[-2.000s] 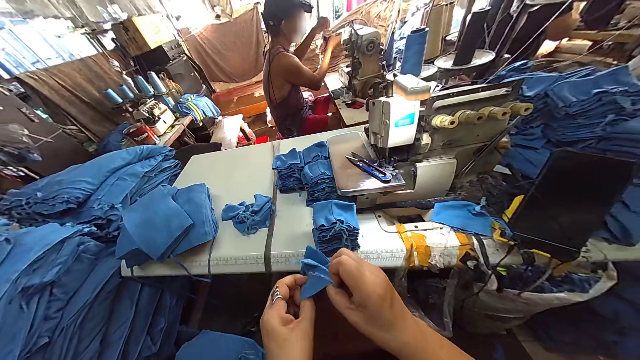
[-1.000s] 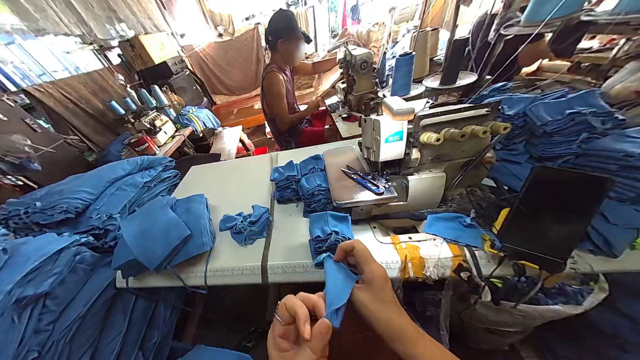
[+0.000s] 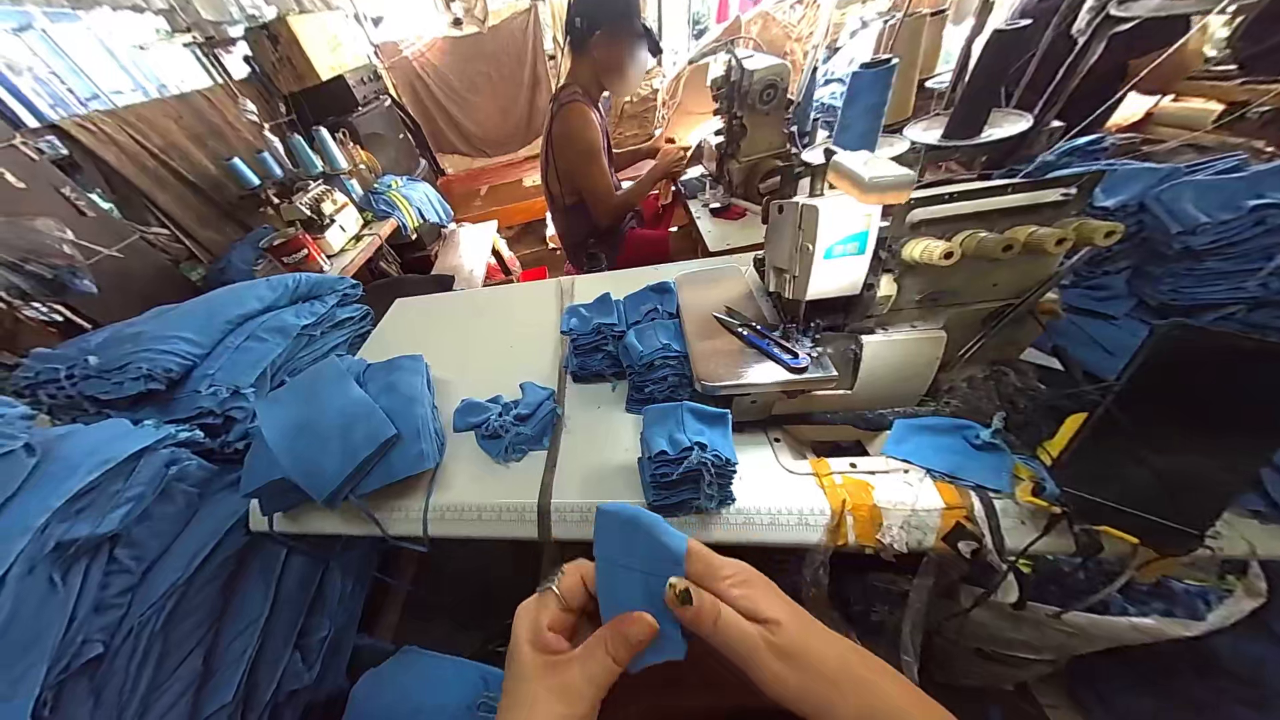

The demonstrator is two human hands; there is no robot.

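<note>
Both hands hold one small blue fabric piece [image 3: 640, 570] in front of the table's edge. My left hand [image 3: 575, 635] pinches its lower left side, thumb on top; my right hand [image 3: 735, 610] grips its right edge. Just beyond stands a stack of folded blue pieces [image 3: 687, 455] with frayed thread at its front. More small stacks [image 3: 655, 350] sit beside the metal plate of an industrial sewing machine [image 3: 825, 245]. Blue-handled thread snips [image 3: 765, 340] lie on that plate. A crumpled blue piece [image 3: 508, 420] rests left of the dark strap.
Larger blue fabric panels [image 3: 345, 430] lie on the table's left end, beside big fabric heaps [image 3: 90, 560]. To the right are a loose blue piece [image 3: 950, 450], a dark flat panel [image 3: 1165, 430] and an open sack [image 3: 1100, 625]. A person [image 3: 600, 150] works at another machine behind.
The fabric piece, near the front stack one second ago, is now held nearer me and upright between both hands. The person behind has lowered their arms.
</note>
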